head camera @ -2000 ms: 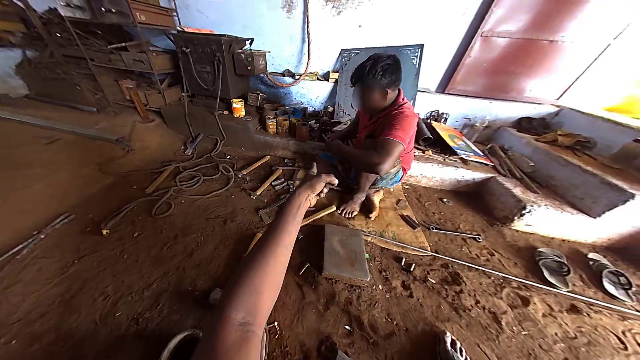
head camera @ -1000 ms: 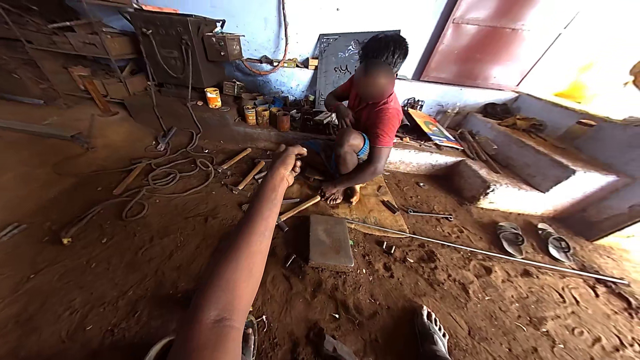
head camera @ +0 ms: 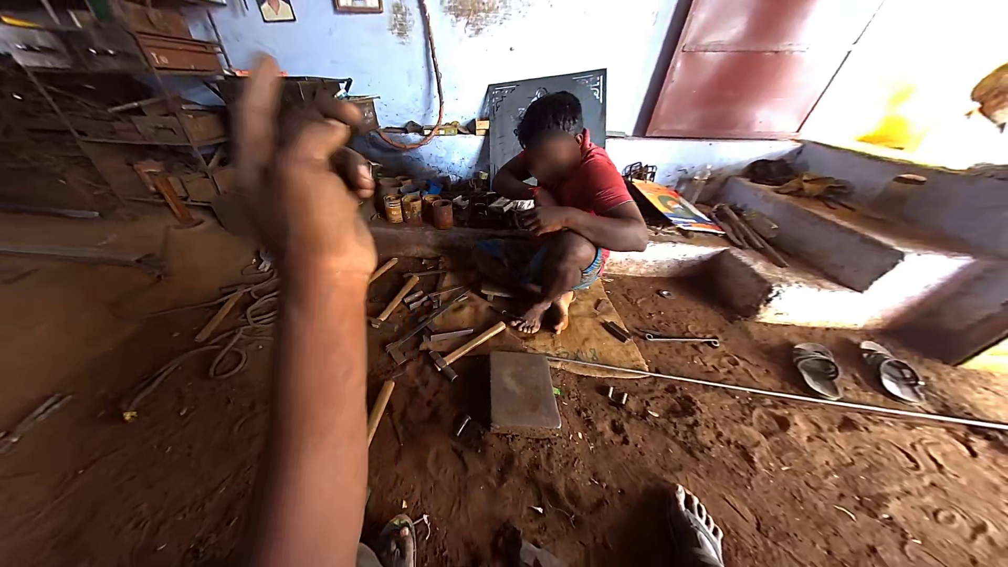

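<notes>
My left hand (head camera: 307, 157) is raised at the upper left, blurred by motion. One finger points up, the others are bent, and no object shows in it. Its forearm covers part of the floor. My right hand is out of view. Beyond the hand, a person in a red shirt (head camera: 591, 185) sits on a sack cloth (head camera: 587, 339), arms over the knees. A hammer (head camera: 472, 345) lies by the cloth, its head near a flat rectangular block (head camera: 524, 391). More hammers, one with a wooden handle (head camera: 398, 299), and metal tools lie to the left.
A long metal rod (head camera: 756, 388) crosses the floor to the right, below a spanner (head camera: 681, 339). A pair of sandals (head camera: 819, 370) lies at the right. Coiled rope (head camera: 260, 311) is at the left. Rusty tins (head camera: 412, 208) line the wall, near a concrete ledge (head camera: 835, 228).
My left hand has risen from its reach toward the seated person, and its fingers have spread. The seated person's arm has lifted from near the feet to the knees.
</notes>
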